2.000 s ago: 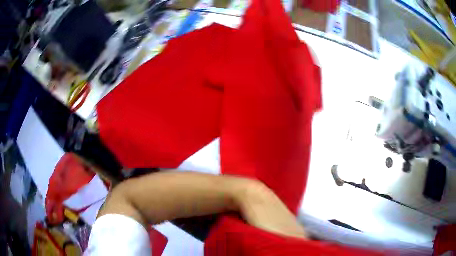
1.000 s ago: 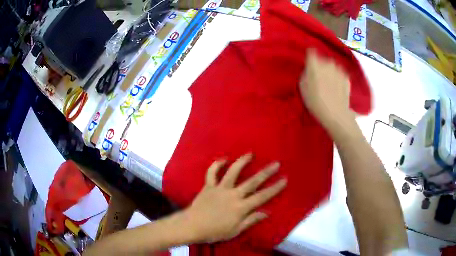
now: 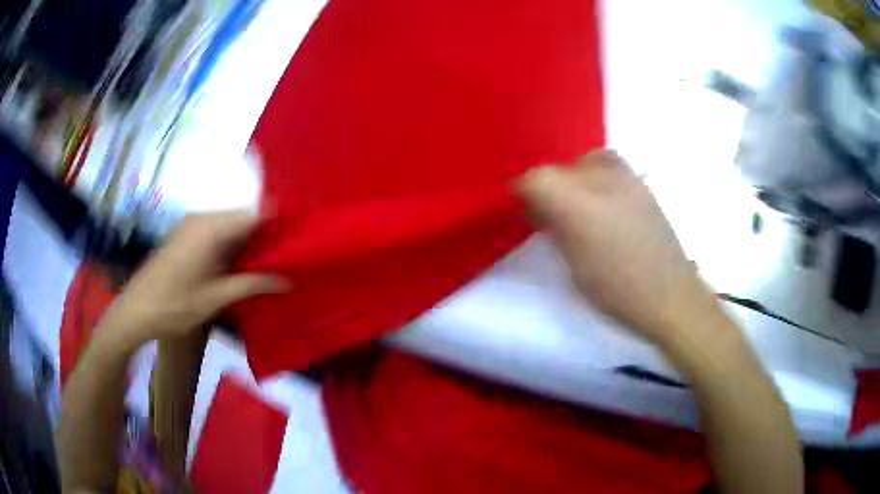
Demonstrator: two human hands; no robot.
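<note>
A large red fabric panel [image 3: 434,96] lies over the white table, its near end lifted and folded at the front edge. My left hand [image 3: 198,275] grips the left corner of this end, thumb and fingers around the cloth. My right hand [image 3: 603,227] pinches the same end at its right side. The cloth is stretched between both hands. The picture is blurred, so the exact edge under the fingertips is hard to tell.
The white sewing machine head [image 3: 806,135] stands at the right, with a dark phone [image 3: 854,273] near it. More red cloth [image 3: 502,434] hangs below the table edge [image 3: 540,371]. A red scrap [image 3: 866,400] is at the far right. Blurred clutter fills the upper left.
My left hand has moved left from lying flat on the cloth to gripping its corner. My right hand has come down to its near right side. The panel's near end is now lifted; the view has shifted.
</note>
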